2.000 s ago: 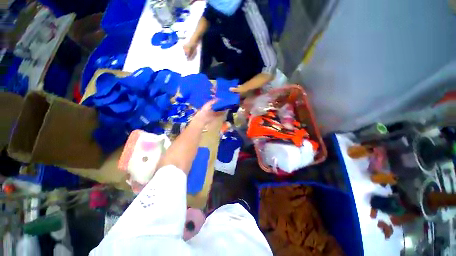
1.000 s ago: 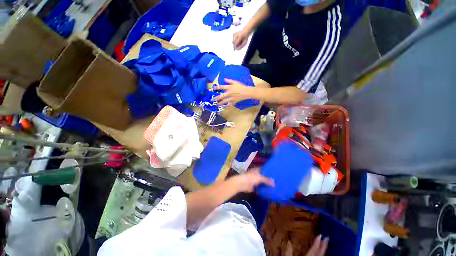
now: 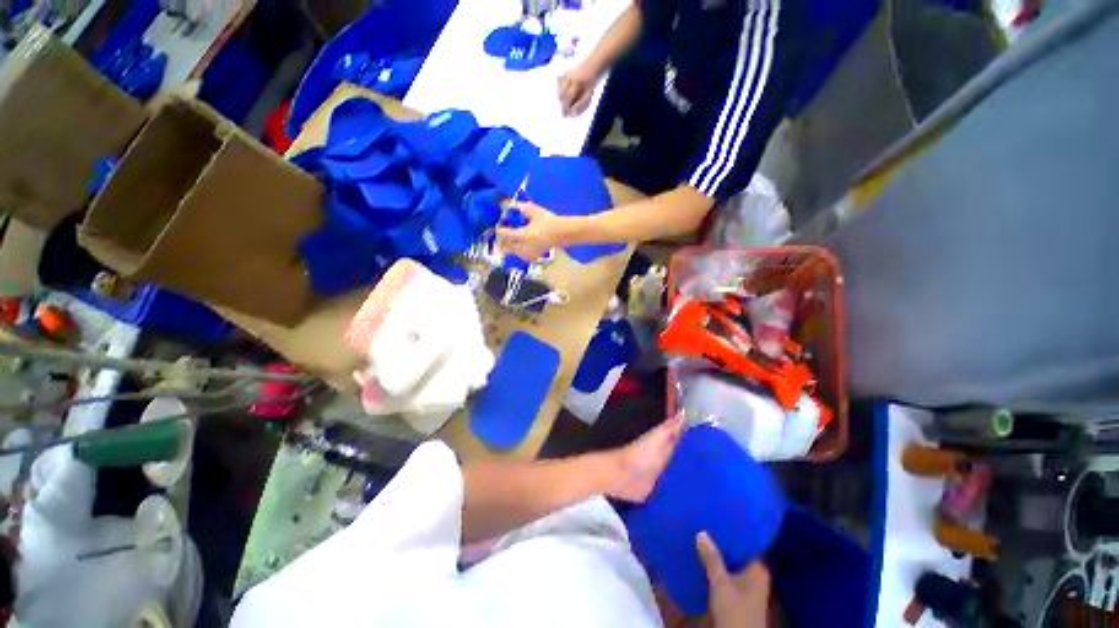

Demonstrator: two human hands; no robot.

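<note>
A flat rounded blue fabric panel (image 3: 718,497) is held low in front of me, over the blue bin at the bottom. My left hand (image 3: 644,464) grips its upper left edge. My right hand (image 3: 736,591) holds its lower right part, with the thumb on top; the hand is partly cut off by the bottom edge. A heap of blue panels (image 3: 393,184), some with small white print, lies on the cardboard-covered table (image 3: 595,288). A single blue rounded piece (image 3: 515,390) lies beside the white and pink padded stack (image 3: 423,350).
Another person's hand (image 3: 530,231) is at small blue-and-white pieces beside the heap. An open carton (image 3: 209,221) stands left. An orange-red basket (image 3: 838,356) with bagged items is right of the table. A white table (image 3: 914,528) with a blue edge stands at the right.
My left hand has drawn the blue panel off the table, away from the other person. My right hand has come in from the bottom and taken hold of it too.
</note>
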